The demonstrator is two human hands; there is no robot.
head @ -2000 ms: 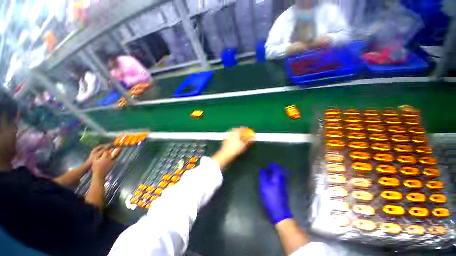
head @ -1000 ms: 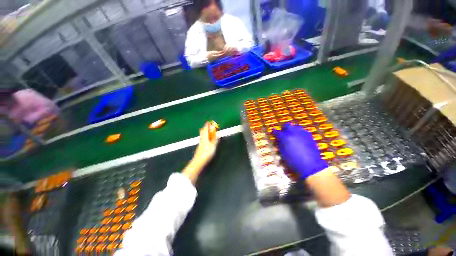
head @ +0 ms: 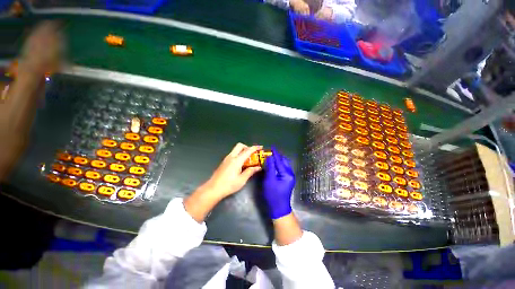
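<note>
An orange unit is held between both hands above the dark green bench, in the middle of the head view. My left hand is bare and grips its left side with thumb and fingers. My right hand, in a purple-blue glove, touches its right side with the fingertips. The glove hides part of the unit. The full tray stack of orange units stands to the right. The part-filled tray lies to the left, with a pale piece upright among orange units.
Beyond the white rail, the green conveyor belt carries orange units. A neighbour's blurred arm reaches in at far left. A blue parts bin stands across the belt. An open carton is at far right.
My right hand has left the full tray stack and met my left hand at the unit. My left hand has come back from the rail with it. The view has turned downward and left.
</note>
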